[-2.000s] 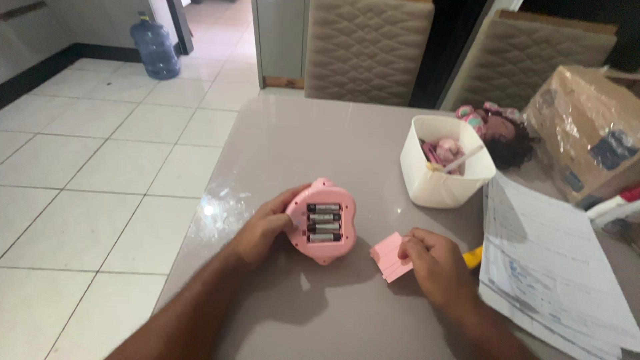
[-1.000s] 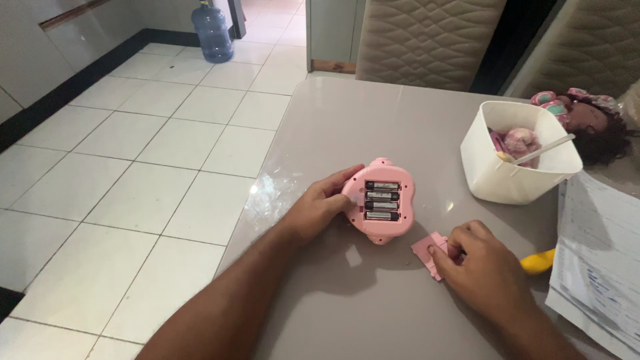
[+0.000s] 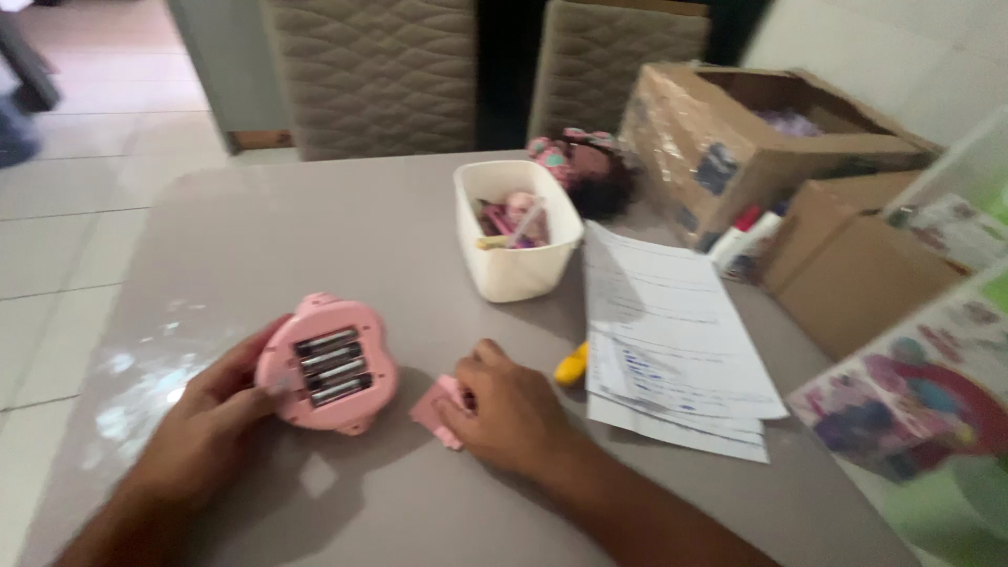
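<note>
My left hand (image 3: 224,413) grips the left edge of a pink plastic battery-powered toy (image 3: 272,370), whose back faces up. Its battery compartment is uncovered, and several cylindrical batteries (image 3: 335,365) lie side by side in it. To the right, my right hand (image 3: 504,409) pinches a pink plastic battery cover (image 3: 431,407) between thumb and fingers, just above or on the table and apart from the toy. A yellow object (image 3: 572,365), partly under papers, lies to the right of that hand.
Beyond my hands on the table (image 3: 315,228) stands a white plastic tub (image 3: 516,276) of small items. A doll (image 3: 587,169), printed papers (image 3: 669,331), markers (image 3: 736,236) and an open cardboard box (image 3: 709,150) are at the right. Two padded chairs (image 3: 374,79) stand behind the table.
The view has swung to the right, bringing the boxes on that side into sight. Both hands keep their holds on the toy and the cover; no other plain change shows.
</note>
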